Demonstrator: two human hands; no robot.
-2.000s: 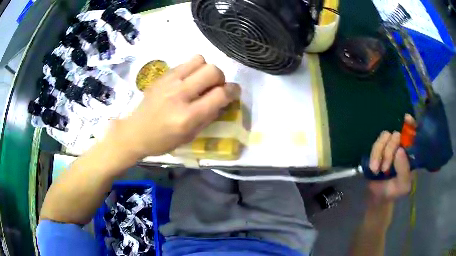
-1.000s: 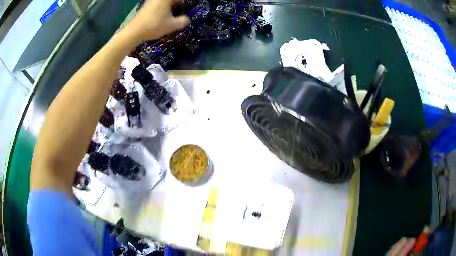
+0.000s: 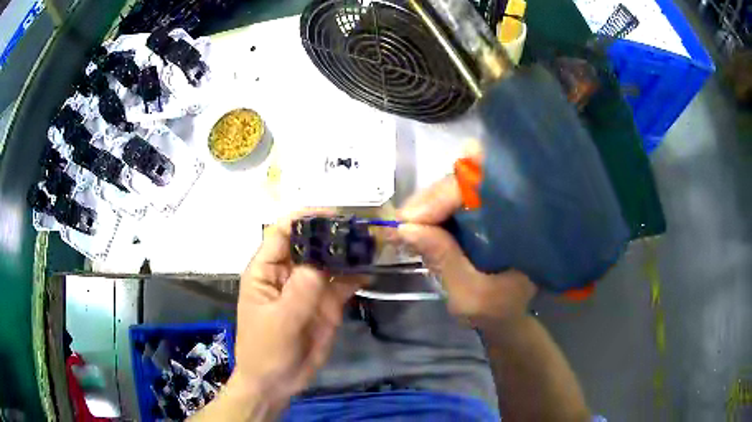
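Observation:
My left hand (image 3: 289, 317) holds a black electrical unit (image 3: 331, 241) over the bench's front edge, metal contacts facing up. A blue lead wire (image 3: 378, 222) and a dark one stick out to its right. My right hand (image 3: 462, 264) pinches the blue wire between thumb and finger and also holds the soldering gun (image 3: 548, 177), its orange trigger at the fingers and its barrel pointing up and away. A white plastic plate (image 3: 356, 171) with a small dark part in its middle lies just beyond the unit.
A round tin of yellow grains (image 3: 237, 135) is left of the plate. Assemblies (image 3: 148, 159) cluster at the left. A black fume fan (image 3: 383, 58) stands at the back. A blue crate of parts (image 3: 183, 371) is below the bench; another blue crate (image 3: 655, 78) is at the right.
My left hand has come back from the dark heap at the far edge and now holds a black unit. My right hand has brought the soldering gun in from the right and pinches the wire.

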